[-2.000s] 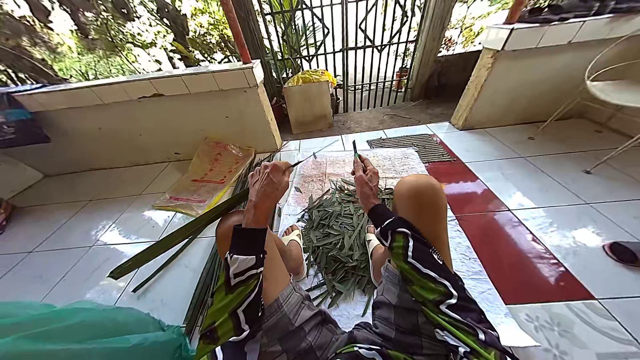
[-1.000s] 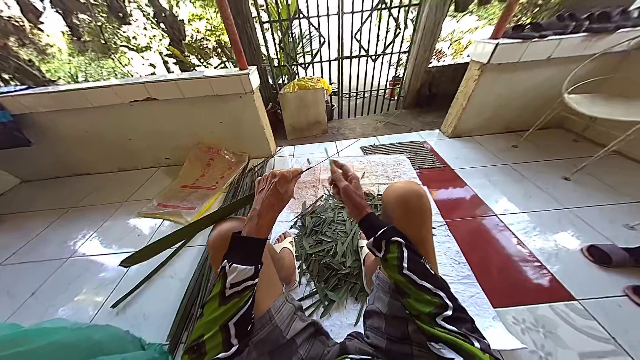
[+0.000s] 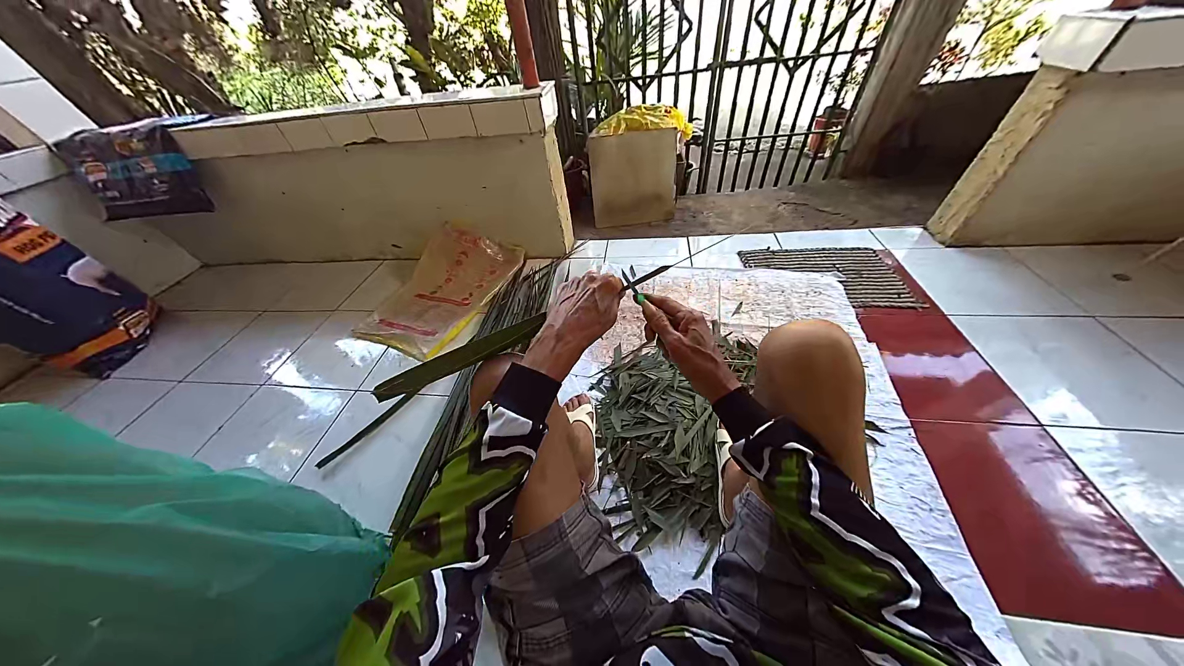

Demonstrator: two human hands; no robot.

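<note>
My left hand [image 3: 587, 310] is closed around long green leaf blades [image 3: 462, 356], whose broad ends trail down to the left and whose narrow tip sticks out to the right. Close by it, my right hand [image 3: 686, 338] grips a small cutting tool with a green handle [image 3: 640, 298]; its dark blades cross the leaf tip, and whether they are scissors or a knife is not clear. Below both hands a heap of short cut leaf pieces [image 3: 661, 444] lies on a white cloth [image 3: 925, 518] between my feet. A bundle of long leaves [image 3: 444, 444] rests beside my left leg.
A plastic sack [image 3: 449, 291] lies on the tiles left of the bundle. Green netting or fabric [image 3: 166, 536] fills the lower left. A striped mat [image 3: 832, 276] lies beyond the cloth. Further off are a box [image 3: 634, 180], a metal gate [image 3: 740, 83] and low walls [image 3: 370, 194].
The view has swung to the left, bringing a dark bag on the left into sight. Both hands stay close together, and the left hand still holds the long leaf blades.
</note>
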